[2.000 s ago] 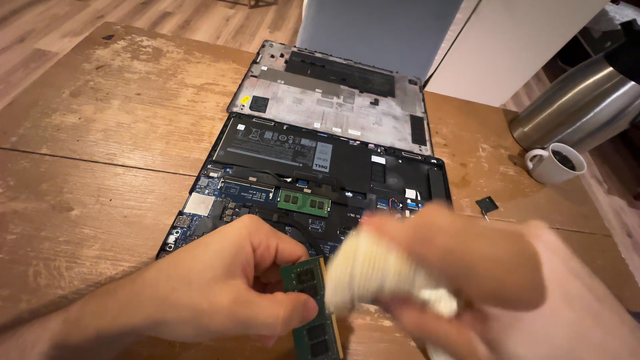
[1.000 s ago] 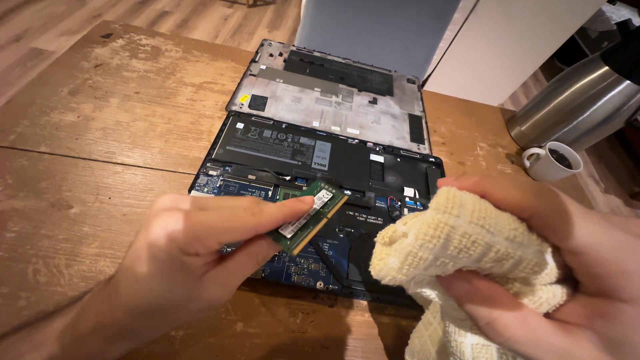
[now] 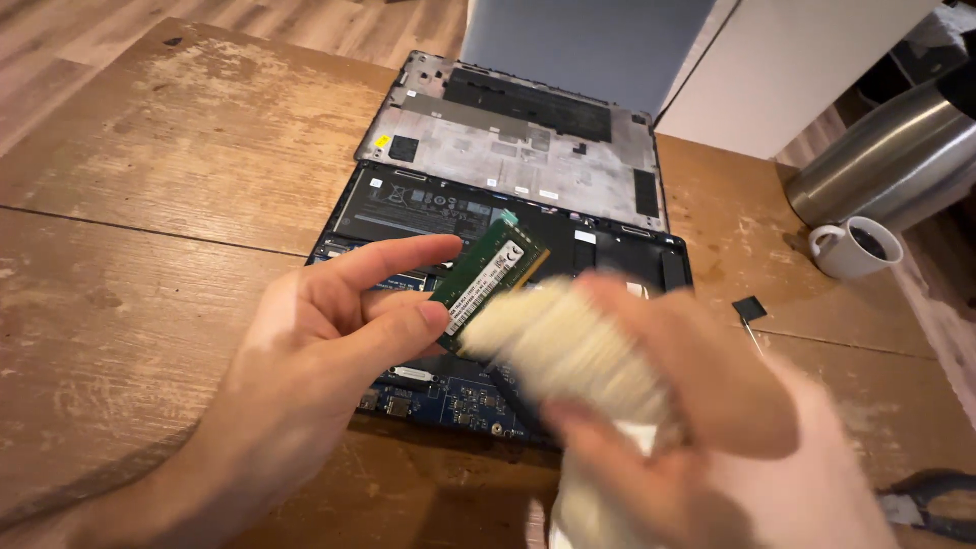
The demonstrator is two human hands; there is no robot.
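Note:
Between the thumb and fingers of my left hand [image 3: 335, 328] is a green RAM module [image 3: 484, 282], tilted, its labelled face towards me. My right hand [image 3: 686, 389], blurred, grips a bunched pale yellow cloth [image 3: 564, 343]. The cloth overlaps the lower part of the module's gold contact edge. Both hands are above an opened laptop [image 3: 473, 400], whose battery [image 3: 412, 200] and blue circuit board show; the hands and cloth hide much of its middle. Beyond it lies the removed bottom cover [image 3: 488, 141], inner side up.
On the right of the worn wooden table [image 3: 152, 305] stand a white mug [image 3: 862, 252] with dark liquid and a steel jug [image 3: 884, 160]. A small black square piece [image 3: 751, 307] lies nearer. A dark-handled tool [image 3: 934, 496] is at the lower right edge.
The cloth was apart from the module one second ago and now overlaps its edge. Two seconds ago my left hand held a module lower, near the table edge, with its chips showing.

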